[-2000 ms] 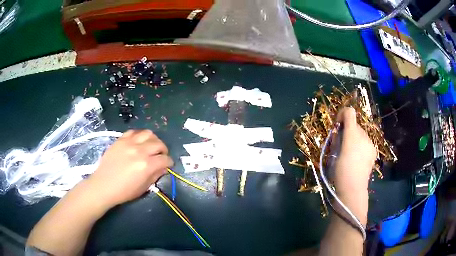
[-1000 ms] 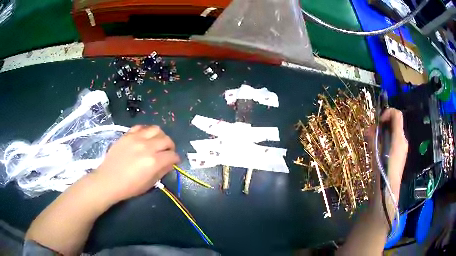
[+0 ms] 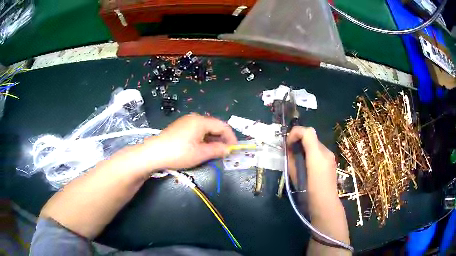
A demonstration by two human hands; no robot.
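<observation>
My left hand (image 3: 192,142) pinches the yellow-green lead (image 3: 242,147) of the white power cord, beside the white tape pieces (image 3: 257,131). A blue lead (image 3: 216,176) hangs below the fingers, and more coloured leads (image 3: 210,207) fan out from a white collar toward the front. My right hand (image 3: 311,150) holds a dark soldering iron (image 3: 298,165), its metal end over the tape near the yellow-green lead; whether they touch is unclear. A pale feed tube (image 3: 295,207) runs along it. Two brass strip ends (image 3: 259,181) show below the tape.
Brass strips (image 3: 385,155) lie piled at the right. Black switches (image 3: 172,75) and red bits lie at the back left. Coiled white cord in a clear plastic bag (image 3: 75,155) lies left. A red-orange box (image 3: 175,45) and grey translucent hood (image 3: 295,30) stand behind.
My right hand has moved left from the right side of the brass pile to the tape with the iron. My left hand has brought the yellow-green lead toward the tape. The view has shifted.
</observation>
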